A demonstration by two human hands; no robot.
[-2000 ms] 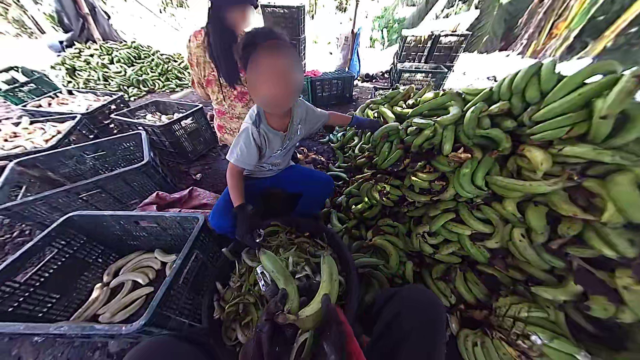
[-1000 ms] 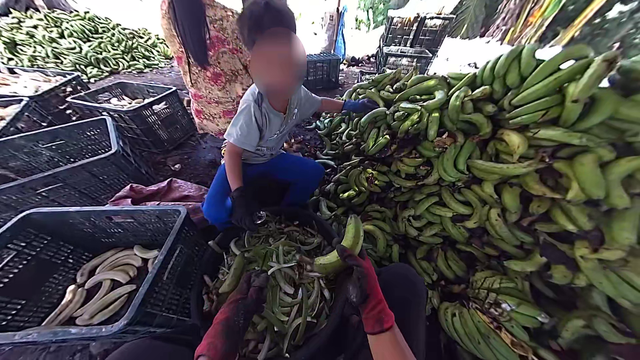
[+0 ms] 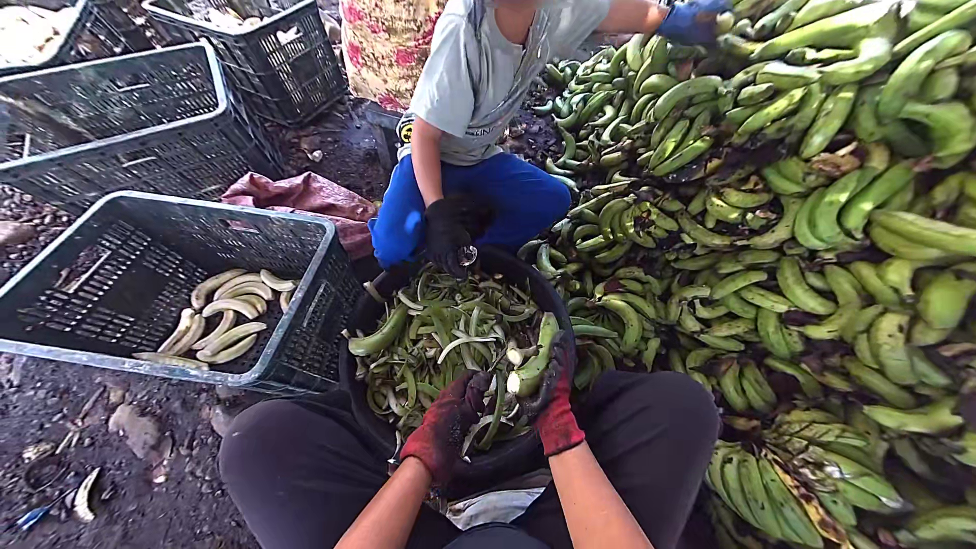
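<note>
A round black tub [image 3: 550, 293] full of green plantain peels [image 3: 450, 335] stands between my knees. My right hand [image 3: 555, 400], in a dark-stained red glove, grips a green plantain [image 3: 537, 362] over the tub's right side; its cut end is pale. Gloved in the same red, my left hand [image 3: 451, 419] is low over the peels, to the left of that plantain. Whether a tool is in its fingers cannot be told. Another green plantain [image 3: 379, 333] lies on the peels at the tub's left side.
A black plastic crate [image 3: 305, 305] with peeled plantains [image 3: 229, 309] stands at the left, more crates [image 3: 122, 145] behind it. A large heap of green plantains [image 3: 793, 267] fills the right. Across the tub crouches a person [image 3: 488, 145] in gloves, beside a reddish sack [image 3: 305, 202].
The view has tilted down. Two seconds ago two green plantains were near my hands over the tub; one second ago my right hand held one higher up. The person opposite still reaches to the heap.
</note>
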